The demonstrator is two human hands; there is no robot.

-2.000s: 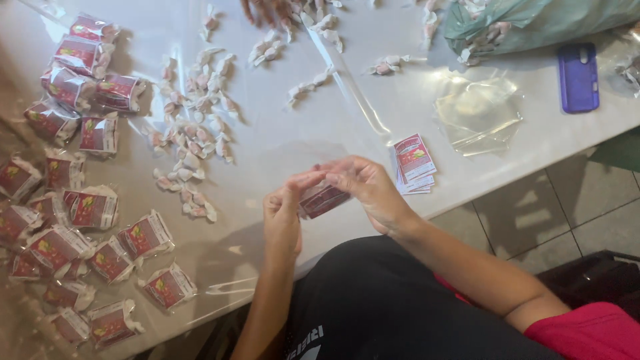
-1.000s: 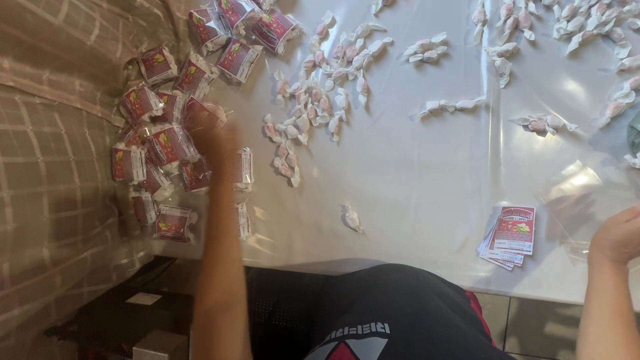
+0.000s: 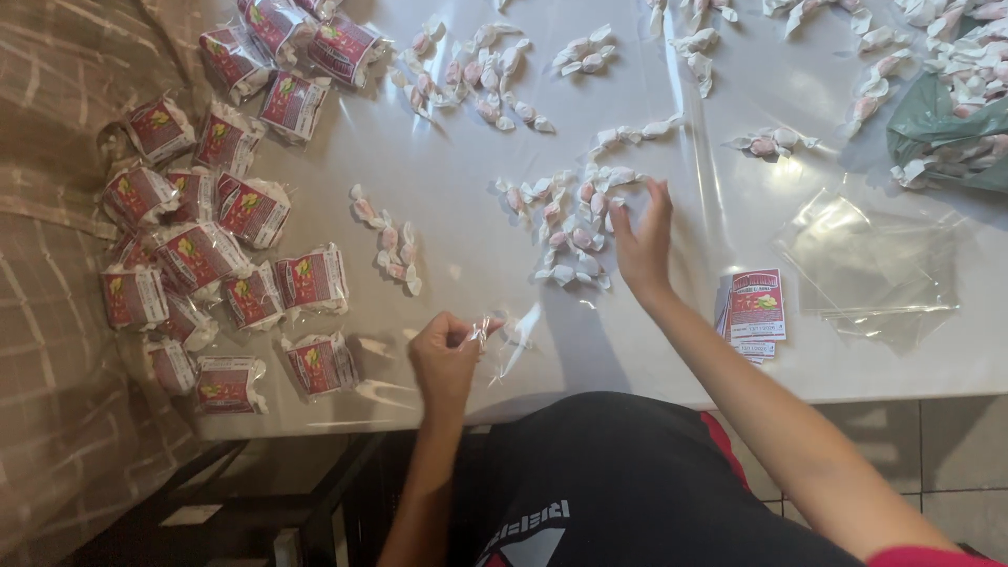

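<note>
My left hand [image 3: 450, 354] pinches a clear plastic bag [image 3: 516, 335] near the table's front edge. My right hand [image 3: 647, 236] has thumb and forefinger apart at the right side of a cluster of paper-wrapped candies [image 3: 583, 236]; whether it touches one I cannot tell. A smaller group of wrapped candies [image 3: 390, 244] lies further left. Right of my right forearm is a small stack of red and white printed cards [image 3: 757, 307], and beside it lie flat clear bags [image 3: 874, 260]. Many filled bags with red cards [image 3: 201, 256] are piled at the left.
More wrapped candies [image 3: 472, 75] are scattered over the far part of the white-covered table [image 3: 677, 370]. A green plastic bag [image 3: 933, 130] full of candies lies at the right. Checked brown fabric [image 3: 55, 315] hangs along the left side.
My left hand has moved away from the filled bags and now holds a clear bag. My right hand has moved from the right side to the candies. The view has shifted.
</note>
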